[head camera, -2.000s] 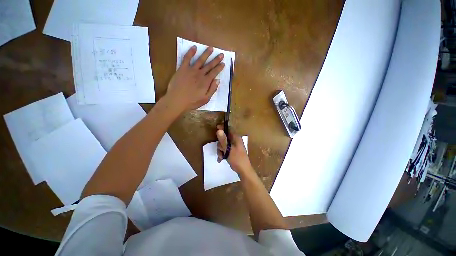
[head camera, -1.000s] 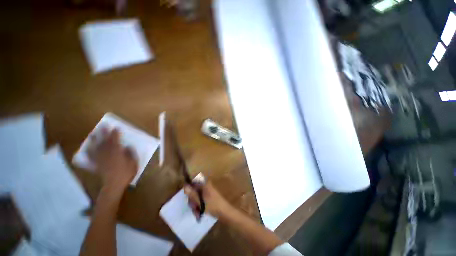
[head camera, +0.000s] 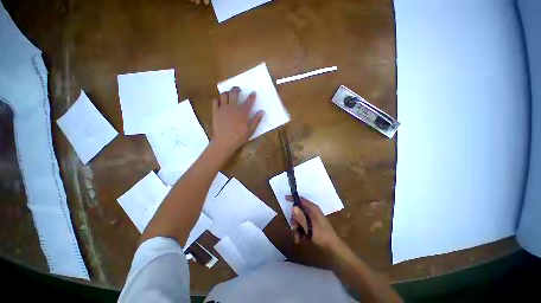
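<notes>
My left hand (head camera: 232, 118) lies flat with fingers spread on a white square paper piece (head camera: 268, 102) on the brown table. My right hand (head camera: 312, 223) holds black-handled shears (head camera: 290, 171), blades pointing up toward the lower right corner of that piece. Whether the blades touch the paper is hard to tell. Another white square (head camera: 314, 184) lies partly under the shears and right hand. A narrow white paper strip (head camera: 307, 74) lies right of the held piece.
Several loose white pieces (head camera: 147, 100) lie to the left and near my body. A long white pattern piece (head camera: 35, 142) is at far left. A small silver-white device, perhaps a stapler (head camera: 365, 111), lies beside the wide white paper (head camera: 454, 136) at right.
The view has shifted. The narrow strip now lies apart from the held piece. The piece has turned under my left hand, and the shears no longer lie along its edge.
</notes>
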